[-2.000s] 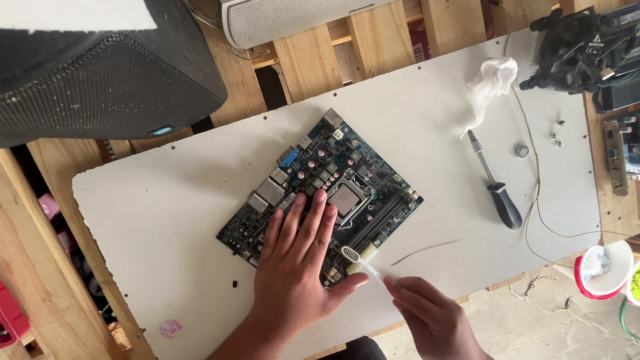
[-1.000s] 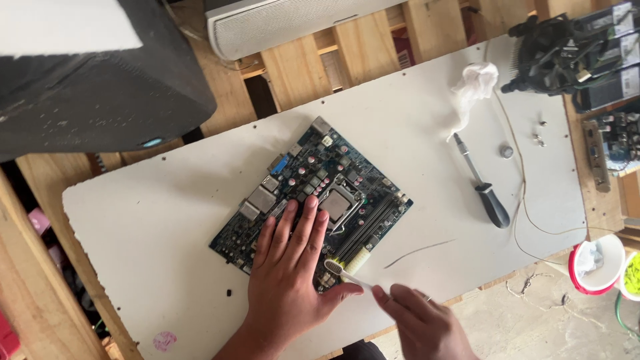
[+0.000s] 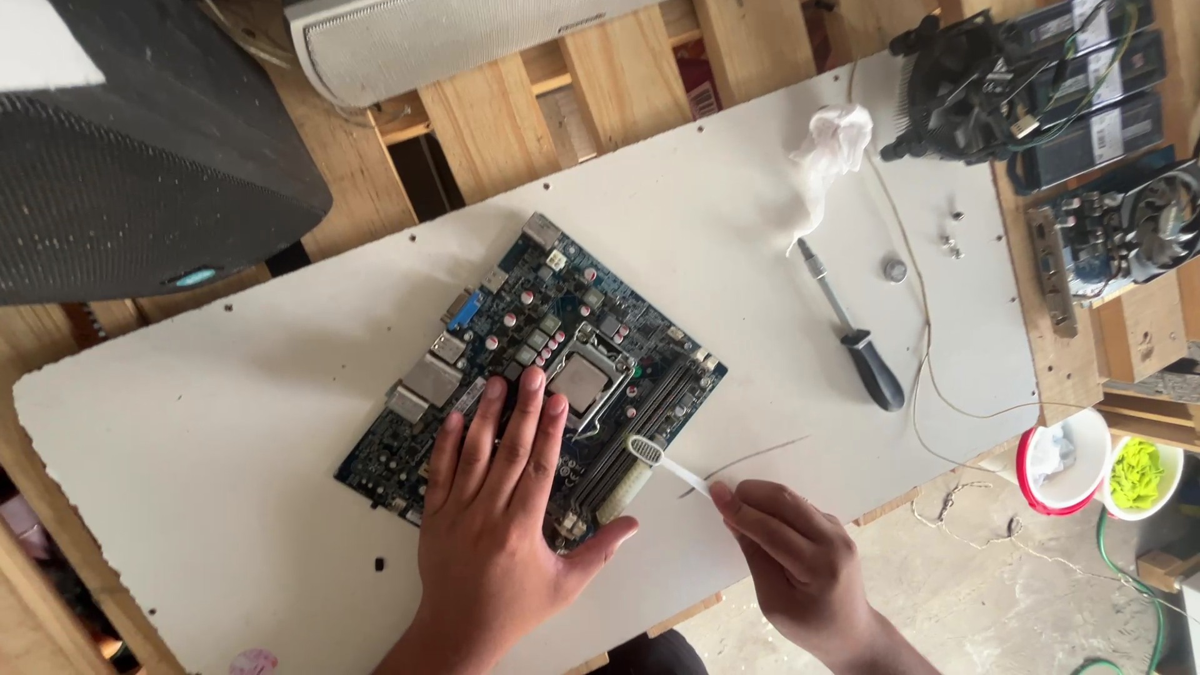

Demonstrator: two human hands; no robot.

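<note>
A computer motherboard (image 3: 600,309) lies at an angle on a white board (image 3: 234,412). My left hand (image 3: 506,487) rests flat on its lower middle, fingers spread a little, the thumb by the lower edge. The processor in its metal socket (image 3: 579,380) shows just beyond the fingertips. In my right hand (image 3: 797,553) is the handle of a white toothbrush (image 3: 677,471), its head over the memory slots (image 3: 628,431) near the right edge of the motherboard. The bristles face down and are hidden.
A black-handled screwdriver (image 3: 872,367), crumpled white tissue (image 3: 834,141), several screws (image 3: 952,246) and a thin cable (image 3: 923,356) lie to the right. A cooler fan (image 3: 956,89) and a graphics card (image 3: 1116,225) stand beyond. A black speaker-like case (image 3: 141,178) is upper left.
The toothbrush head has moved up along the memory slots, from near their lower end. My left hand stays on the motherboard.
</note>
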